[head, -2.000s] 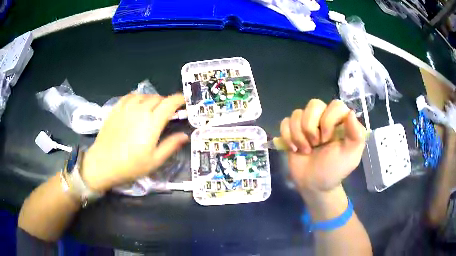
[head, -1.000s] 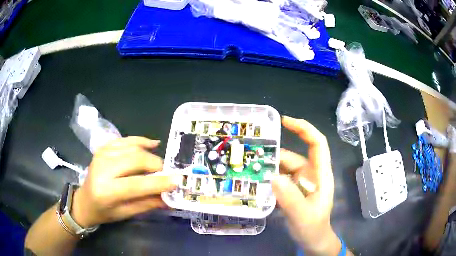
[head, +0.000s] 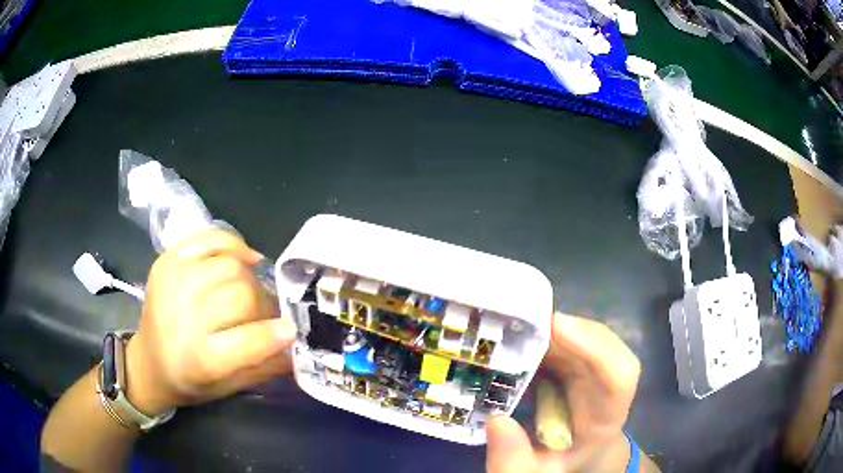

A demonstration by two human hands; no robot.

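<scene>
An open white socket housing (head: 416,242) is held up in front of me, tilted so its long outer side wall faces up and its inside shows. Inside are gold contact strips, a yellow block (head: 434,369), a blue disc (head: 359,358) and a dark block. My left hand (head: 208,323) grips its left end. My right hand (head: 592,393) grips its right end, with a small yellowish piece (head: 553,416), perhaps a tool, held against the palm. The second housing seen earlier is not visible now.
A stack of blue corrugated sheets (head: 342,42) bearing bagged cords lies at the back. A closed white power strip (head: 716,334) with a bagged cord and blue small parts (head: 797,300) lie right. A white plug (head: 91,273) and bagged cord (head: 162,199) lie left. Another person's arm shows far right.
Both hands have come together on one housing and lifted it off the bench. Since one second ago it has tilted from facing me flat to showing its outer side wall.
</scene>
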